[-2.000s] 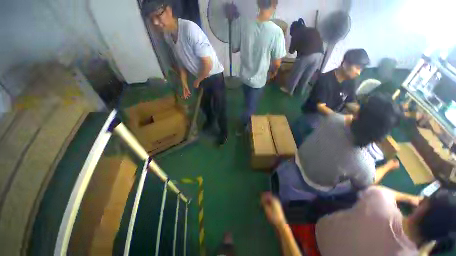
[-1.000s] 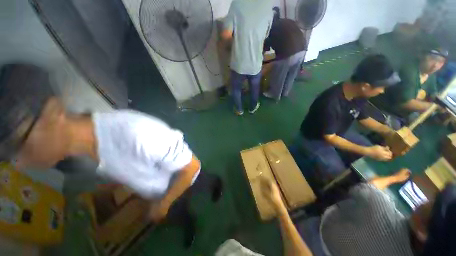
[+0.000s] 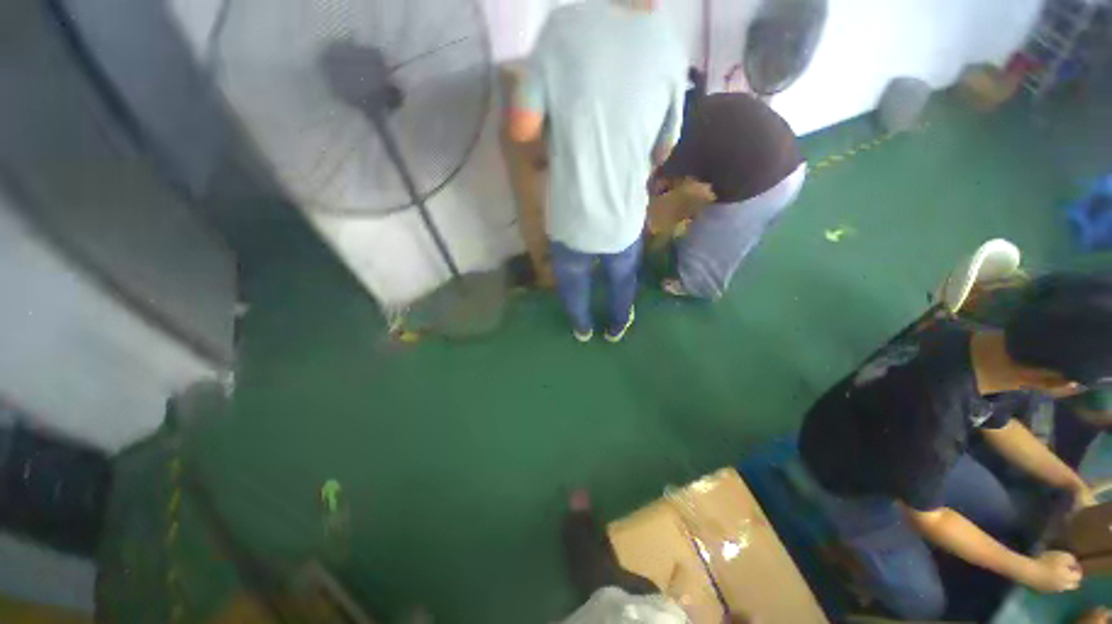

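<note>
A closed brown carton (image 3: 762, 551) with shiny clear tape along its seam lies at the bottom edge, nearest in front of me. A small blurred skin-toned patch at the carton's lower edge may be part of my right hand; its fingers and any hold are not clear. My left hand is not in view. A dark leg or foot and pale cloth, seemingly my own, show left of the carton.
A seated person in black (image 3: 896, 414) works with a brown box at the right. Two people (image 3: 604, 134) stand and bend near the back wall beside brown cardboard. A large standing fan (image 3: 366, 92) is at the upper left. The floor (image 3: 476, 427) is green.
The view has swung and moved forward. The carton now lies at the bottom edge, and the person in white has left the view. The forearm and hand over the carton have dropped mostly out of view.
</note>
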